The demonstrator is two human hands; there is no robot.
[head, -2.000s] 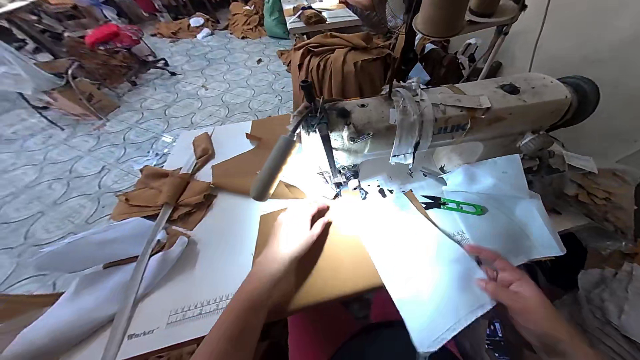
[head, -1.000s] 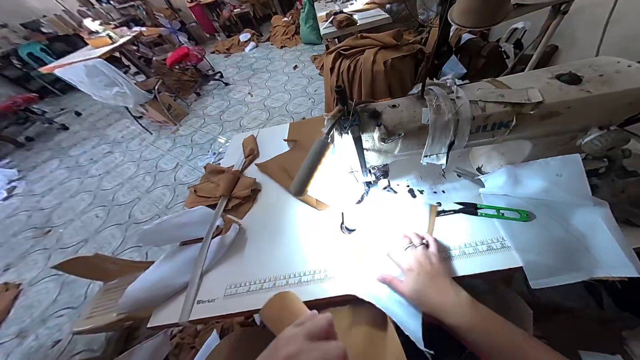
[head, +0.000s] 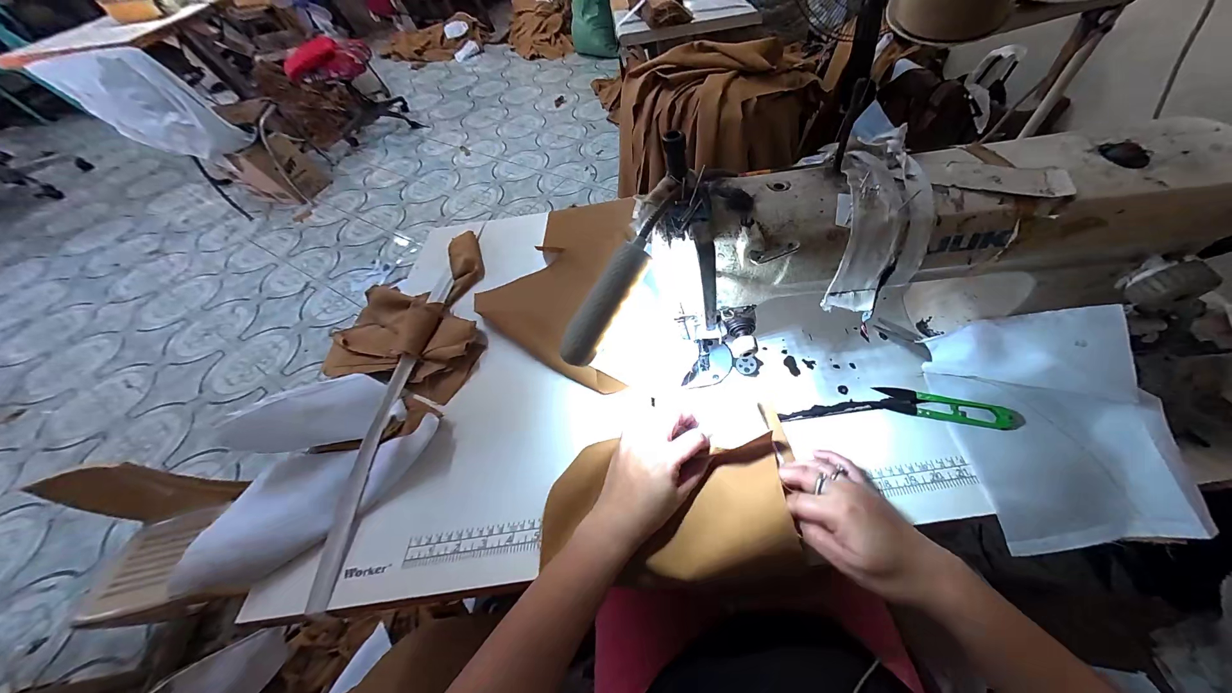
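Note:
A tan fabric piece [head: 722,520] lies over the front edge of the white sewing table [head: 472,443]. My left hand [head: 664,462] pinches its upper edge, thumb against fingers, just in front of the presser foot [head: 710,354] of the sewing machine [head: 1020,212]. My right hand [head: 847,510], with a ring on a finger, grips the same piece by its right edge, near a narrow folded strip [head: 773,428]. Green-handled thread snips [head: 953,409] lie to the right of the foot, their blades toward it. Glare from the lamp hides detail around the needle.
White sheets [head: 1068,414] lie at the right. A grey lamp or handle [head: 604,303] hangs left of the needle, over another brown fabric piece [head: 568,279]. At the left, a metal bar [head: 361,481] crosses the table beside bunched brown cloth [head: 409,337]. Brown fabric [head: 722,106] is heaped behind.
The tan piece, lower at the table's front edge a second ago, now lies higher on the table. My left hand has moved up toward the presser foot. The white sheet under my right hand no longer shows there.

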